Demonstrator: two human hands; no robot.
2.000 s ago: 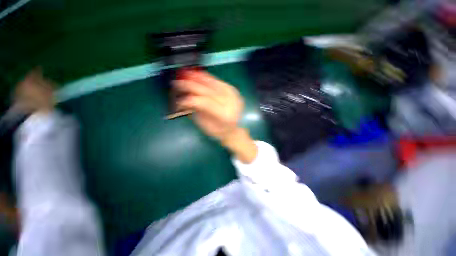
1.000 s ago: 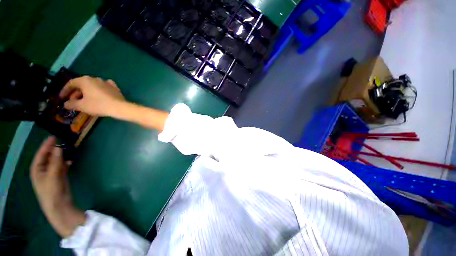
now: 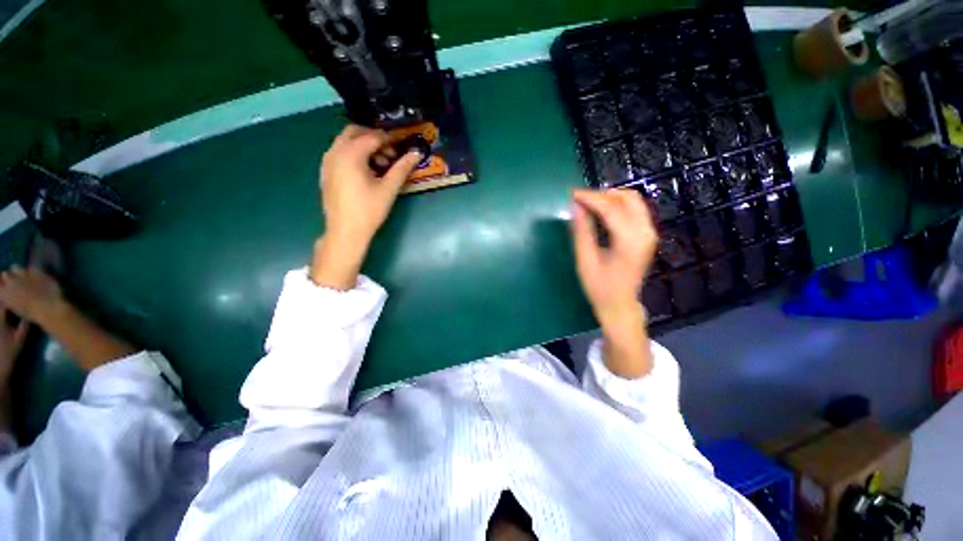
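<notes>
An orange fixture nest (image 3: 432, 167) on a black base with a pale front edge sits at the foot of a black upright press (image 3: 364, 53). My left hand (image 3: 357, 180) is at the nest, thumb and fingers on a small black round part (image 3: 414, 150); the part is over the nest, and whether it is seated cannot be told. My right hand (image 3: 618, 238) is right of the nest, over the left side of the glossy black blister tray (image 3: 697, 159). Its thumb and index finger are bent close together; whether anything is between them cannot be told.
A neighbouring worker's hands (image 3: 37, 301) and sleeve are at far left, near a black angled object (image 3: 79, 201). Tape rolls (image 3: 829, 44) and a slim dark tool (image 3: 823, 140) lie right of the tray. A blue stool-like object (image 3: 866, 287) and cardboard box (image 3: 845, 465) are beyond the bench.
The view has swung back, centring the bench. My right hand has left the nest and moved right to the tray. My left hand has come onto the part at the nest.
</notes>
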